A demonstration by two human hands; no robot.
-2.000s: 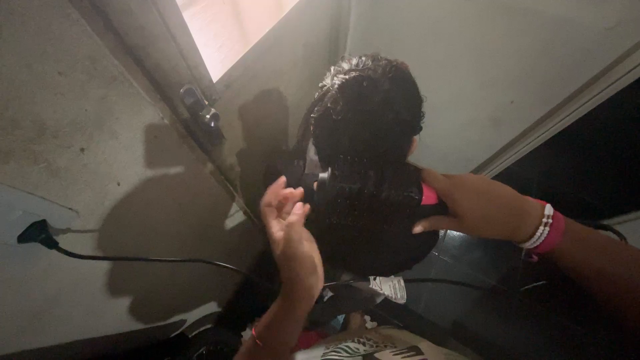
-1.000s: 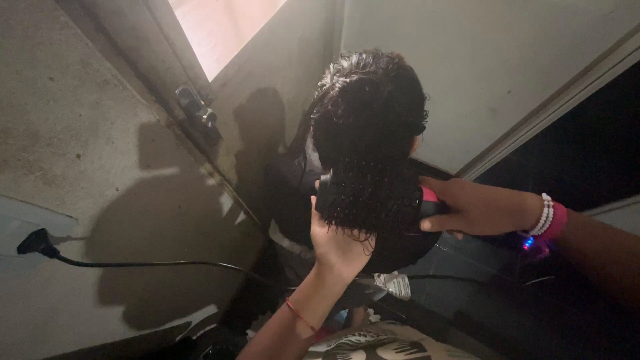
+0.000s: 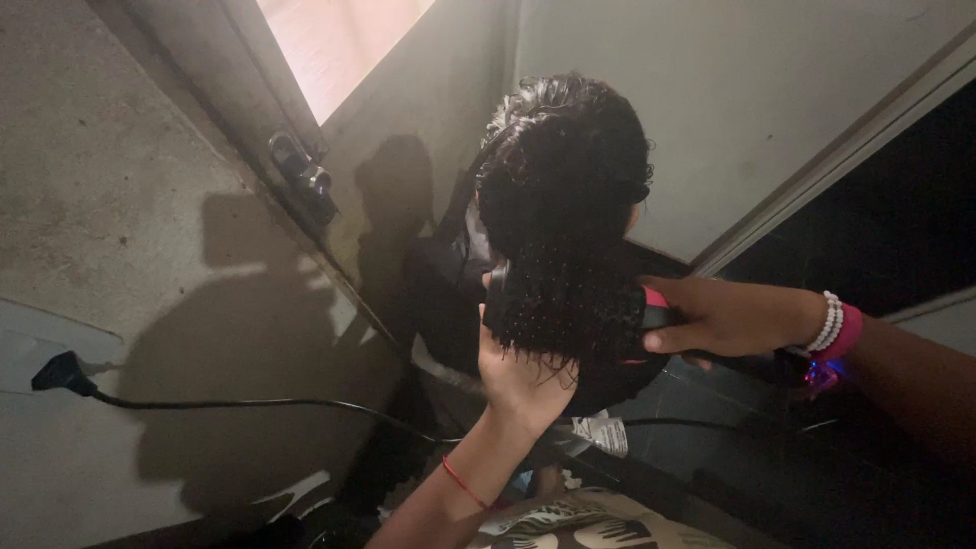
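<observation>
A person with dark curly hair (image 3: 564, 168) is seen from behind in the middle of the view. My right hand (image 3: 717, 316) grips the pink and black handle of a hot-air styling brush (image 3: 656, 305), whose head lies under the hair at the person's upper back. Short bristle tips poke up through the strands. My left hand (image 3: 526, 381) is under the lower ends of the hair, palm up, against the brush side; its fingers are largely hidden by hair, so its grip is unclear.
A black plug (image 3: 62, 374) sits at the wall on the left, its cord (image 3: 267, 402) running right behind my left forearm. A tag with writing (image 3: 601, 435) hangs on the cord below the brush. A door with a metal latch (image 3: 301, 171) stands at the upper left.
My left hand, apart from the hair two seconds ago, has moved right and under the hair ends. The bristle tips now show through the hair. My right hand still holds the handle.
</observation>
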